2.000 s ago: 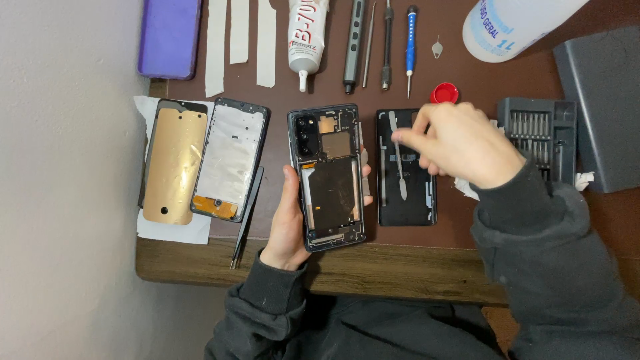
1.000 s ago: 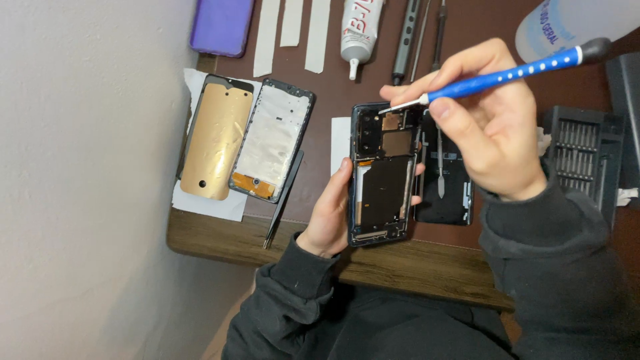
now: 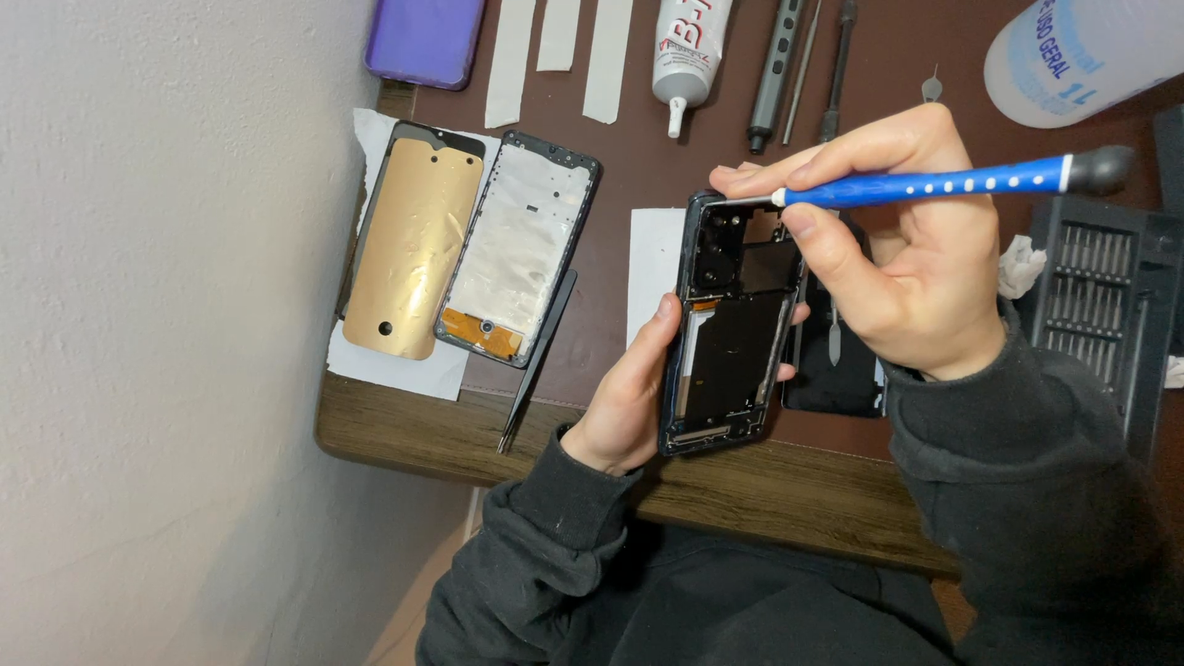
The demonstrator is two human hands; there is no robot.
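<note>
An opened smartphone (image 3: 735, 351) rests tilted in my left hand (image 3: 634, 398), its inner side facing up and its camera module at the upper left. My right hand (image 3: 893, 240) grips a precision screwdriver with a blue handle (image 3: 925, 185). The screwdriver's thin shaft lies across the top edge of the phone, by the cameras; its exact contact point cannot be told. Behind my right hand, partly hidden, lies a black phone part (image 3: 832, 379) with a metal spudger (image 3: 834, 342) on it.
At left lie a gold-backed phone panel (image 3: 407, 250), a phone frame (image 3: 523, 240) and tweezers (image 3: 538, 361). Farther back are a purple case (image 3: 424, 42), a glue tube (image 3: 686, 55), a grey pen-shaped tool (image 3: 775, 74) and a plastic bottle (image 3: 1073, 65). A bit set (image 3: 1091, 296) stands at right.
Two seconds ago the blue screwdriver lay on the table and my right hand was over the spudger. Now my right hand holds the screwdriver at the phone's top. The view has shifted left.
</note>
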